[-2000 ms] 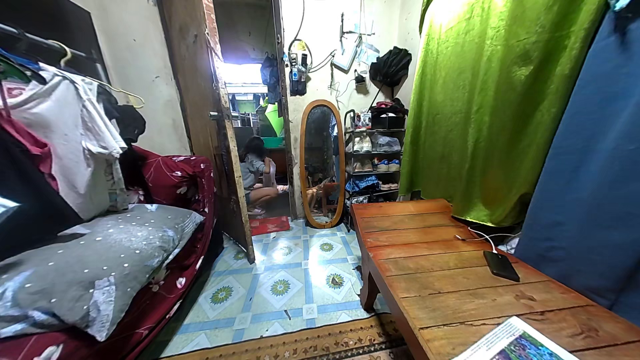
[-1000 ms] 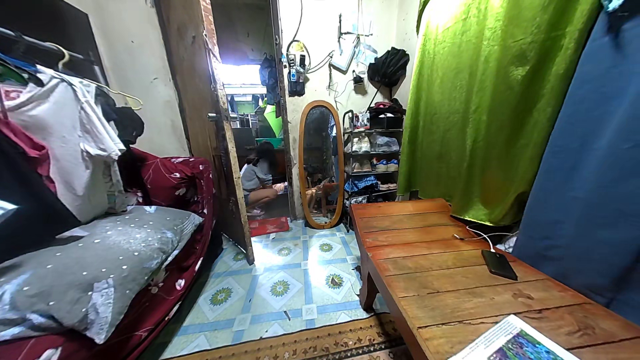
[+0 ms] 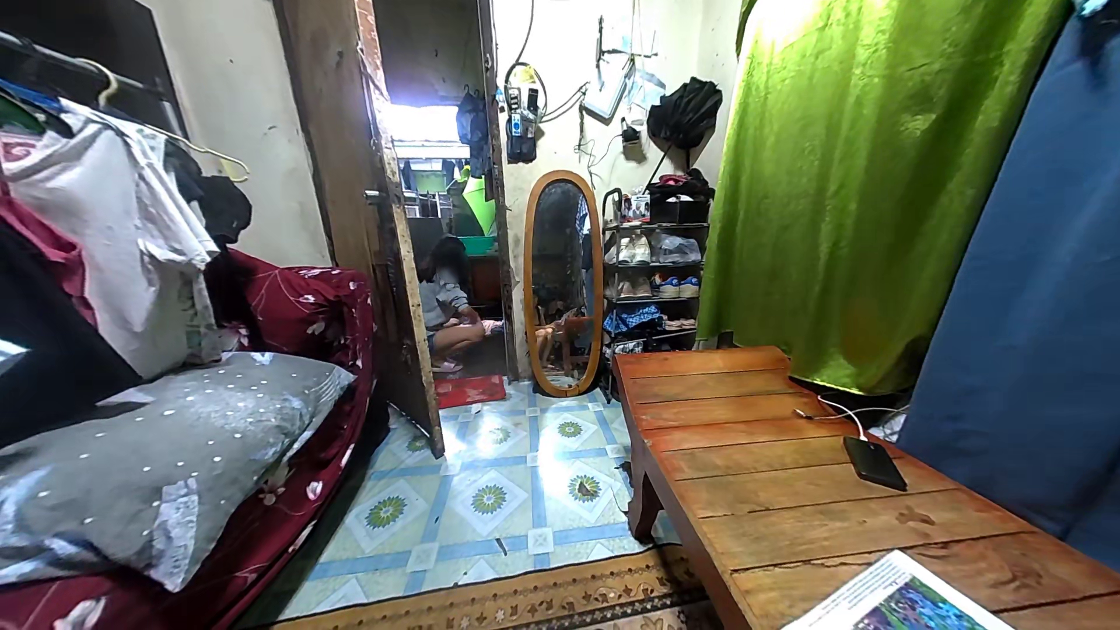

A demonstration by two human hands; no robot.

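Note:
Neither of my hands shows in the head view. A low slatted wooden bench [image 3: 770, 490] stands at the right. On it lies a black smartphone [image 3: 875, 463] with a white cable [image 3: 844, 409] running from it toward the curtain. A printed sheet [image 3: 901, 595] with a colour picture lies at the bench's near end, cut off by the bottom edge. An oval mirror in a wooden frame [image 3: 530, 289] leans upright against the far wall.
A person [image 3: 448, 302] squats beyond the open wooden door [image 3: 407, 306], near a red mat [image 3: 471, 391]. A shoe rack [image 3: 656, 265] stands beside the mirror. At left is a maroon-covered seat [image 3: 306, 306] with a grey dotted pillow [image 3: 201, 437]. A patterned rug [image 3: 525, 595] borders the tiled-pattern floor.
The person beyond the doorway has changed posture slightly, the head and arms shifting. The things on the bench have stayed where they were.

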